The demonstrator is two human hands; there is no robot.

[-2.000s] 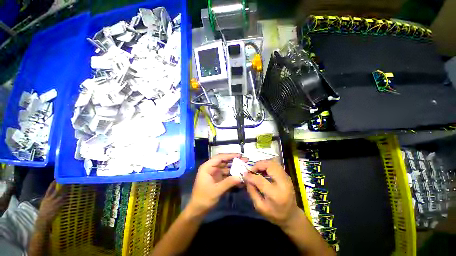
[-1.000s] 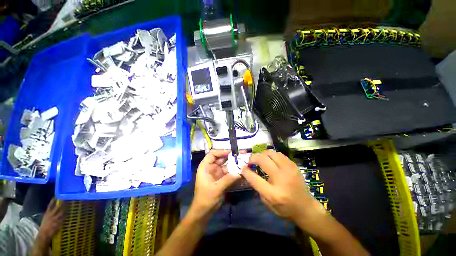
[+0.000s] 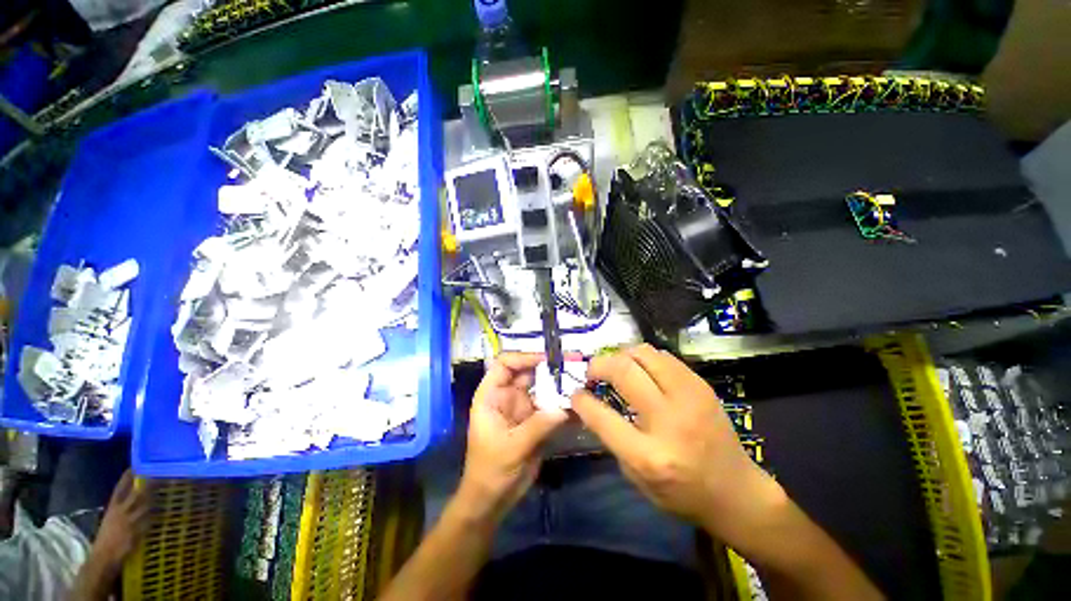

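A small white plastic housing is held under the tip of the dark soldering iron. My left hand grips the housing from the left. My right hand is at its right side, with fingertips close together and part of a green circuit board showing beneath the fingers. The exact contact at the iron tip is too small to tell. The grey-white soldering station stands behind the iron, with a silvery wire reel at its back.
A large blue bin heaped with white housings is at left, beside a smaller heap. A black fan stands right of the station. Black foam bears one board. Yellow crates are below. Another person's hand is lower left.
Since the earliest frame, the housing has come up under the iron tip with both hands around it. The camera view has shifted slightly. Since one second ago, the hands have barely moved.
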